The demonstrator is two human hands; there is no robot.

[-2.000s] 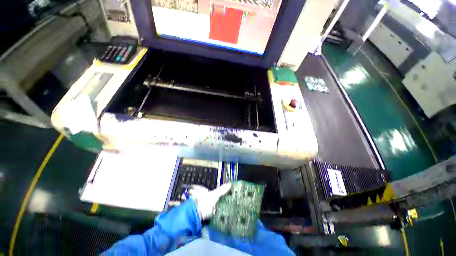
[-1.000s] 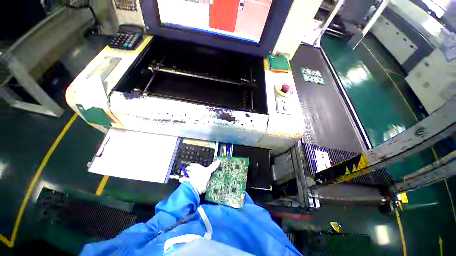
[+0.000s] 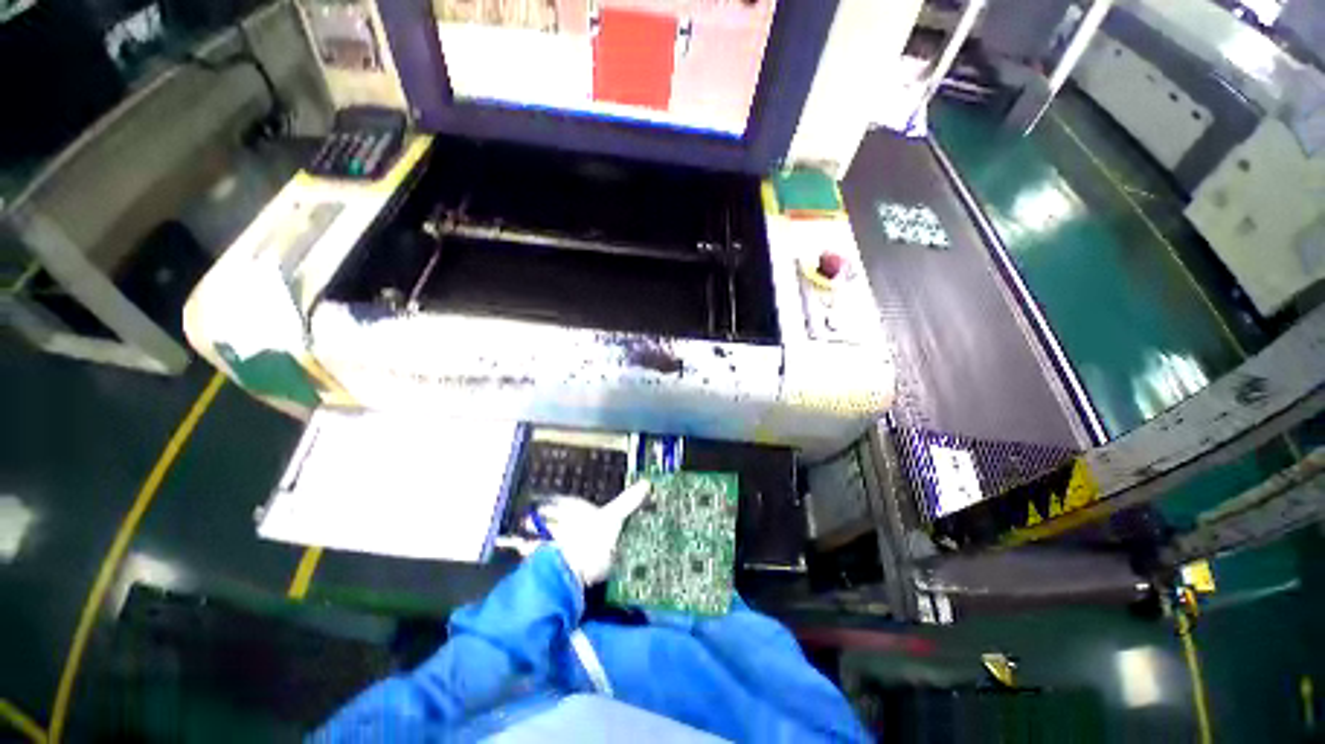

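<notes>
A populated green circuit board (image 3: pixel 676 541) is in front of my body, chip side up, over the low shelf's front edge. My left hand (image 3: pixel 589 535), in a white glove, grips its left side, with the thumb on top near the upper left corner. A blue marker pen (image 3: pixel 539 519) shows at the left side of this glove. My right hand is not visible; the blue right sleeve (image 3: pixel 778 654) shows below the board.
The cream inspection machine (image 3: pixel 545 364) stands ahead, with metal rails (image 3: pixel 581 240) across its black opening and a monitor (image 3: pixel 632 66) above. The record sheet (image 3: pixel 400 483) and keyboard (image 3: pixel 571 468) lie on the shelf. A board lies on the conveyor (image 3: pixel 974 327) at right.
The board has turned from a steeper tilt to face the camera more squarely and stays in my left hand. The camera view has shifted.
</notes>
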